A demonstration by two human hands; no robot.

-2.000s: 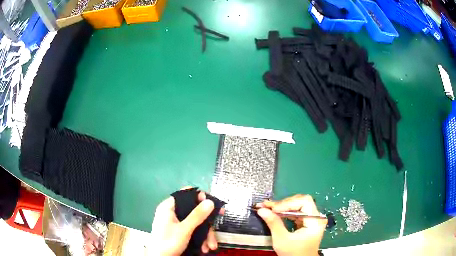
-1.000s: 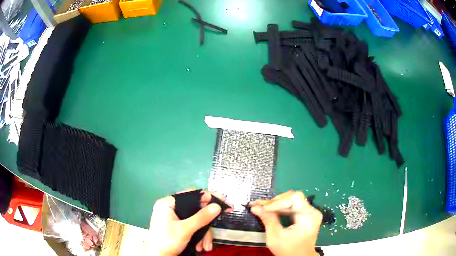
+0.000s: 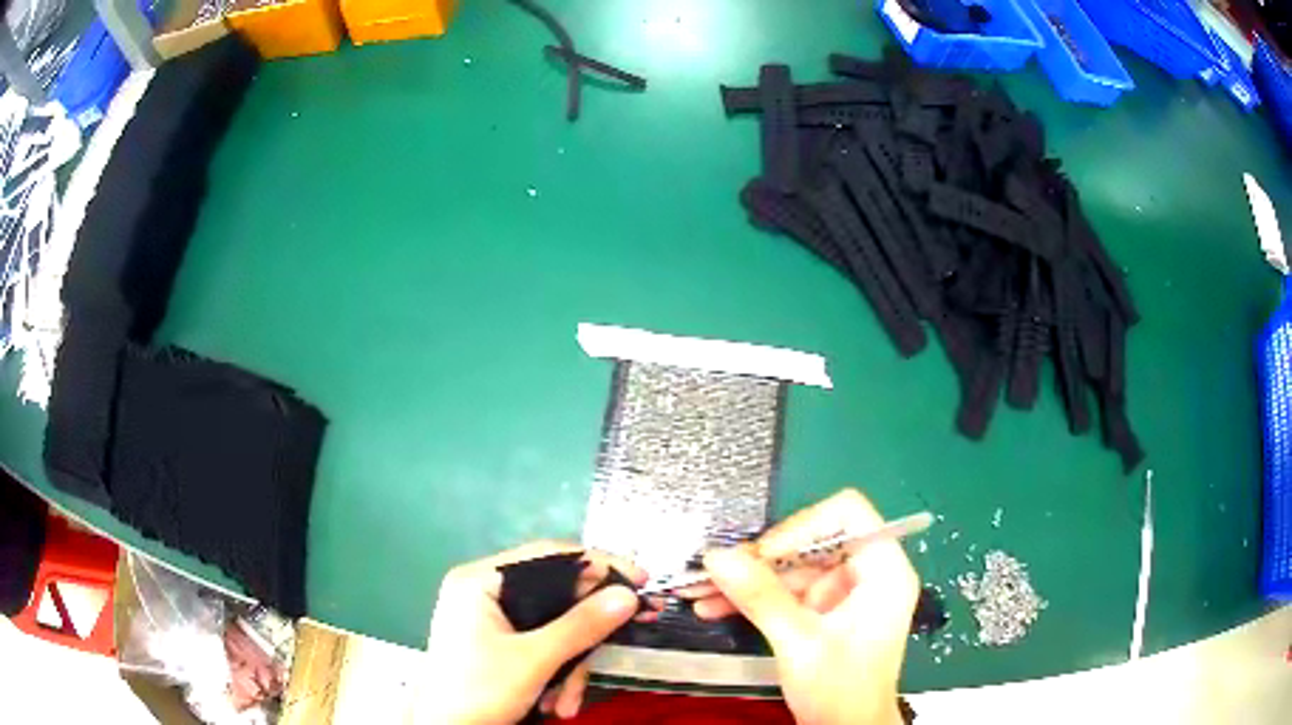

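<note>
My left hand (image 3: 531, 630) is at the bottom centre and holds a folded black fabric strap (image 3: 541, 592) between thumb and fingers. My right hand (image 3: 815, 609) is just right of it and grips slim tweezers (image 3: 850, 541) like a pen. Their pale rear end points up and right, and their tip is at the strap end beside my left fingertips. Whether the tip holds a tiny piece is too small to tell. Both hands are over the lower end of a textured silver-grey sheet (image 3: 697, 446), with white tape (image 3: 704, 354) across its top.
A silver heap of tiny pieces (image 3: 1003, 601) lies right of my right hand, black bits (image 3: 931, 612) beside it. A loose strap pile (image 3: 942, 234) is upper right, stacked straps (image 3: 213, 467) left. A thin white strip (image 3: 1145, 567) lies right. Blue trays (image 3: 964, 36) and orange-yellow bins (image 3: 291, 26) are beyond.
My right hand has turned so the tweezers' rear end tilts upward, and their tip has moved left to the strap in my left hand. The left hand keeps its hold. The view has shifted slightly.
</note>
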